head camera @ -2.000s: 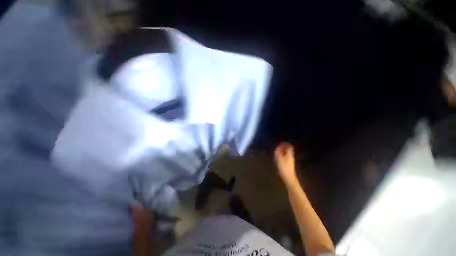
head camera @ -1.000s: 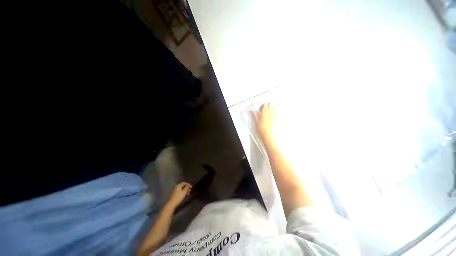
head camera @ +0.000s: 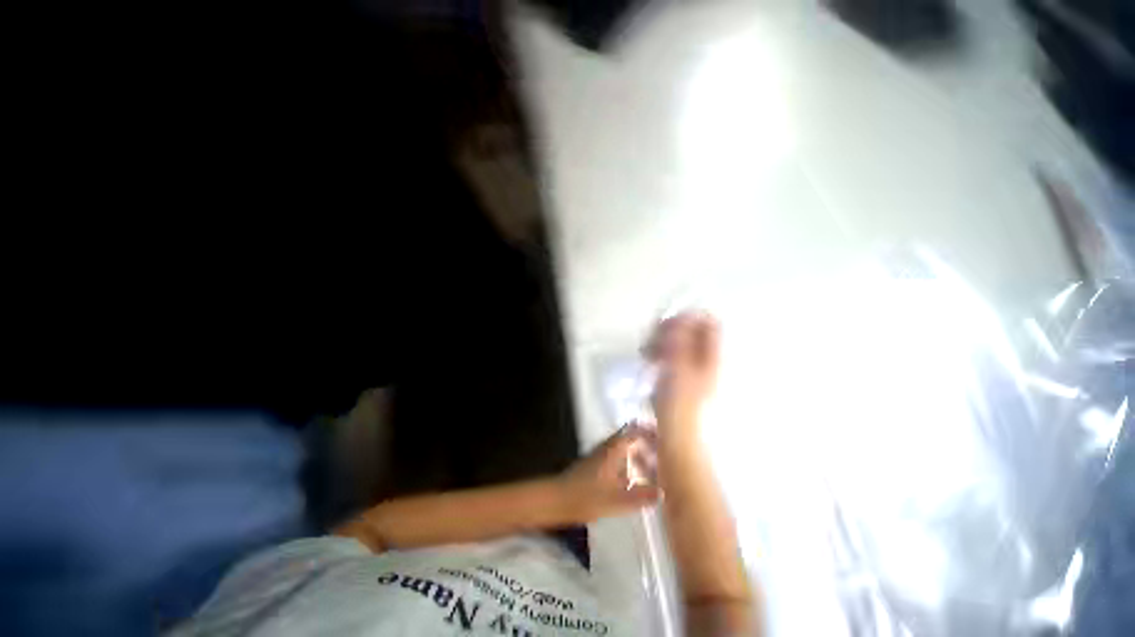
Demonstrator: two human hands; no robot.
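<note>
Clear poly bags [head camera: 983, 460] lie on the white table [head camera: 597, 187], glossy and strongly glared. My left hand [head camera: 619, 470] is at the table's near-left edge, its fingers closed on clear film that shows a bright glint and hangs down below them. My right hand [head camera: 688, 355] is just above and right of it, over the table, fingers bent and blurred. Film shows near its fingertips, but glare hides whether it grips any.
A large dark mass, apparently black garments [head camera: 224, 212], fills the left side. Light-blue cloth, apparently shirts [head camera: 149, 510], shows at lower left. More shiny film and blue cloth lie along the right rim. A blurred dark shape is at the top right.
My left hand has come from beside my body on the left to the table edge, close to my right hand, and closed on film. My right hand's fingers have bent.
</note>
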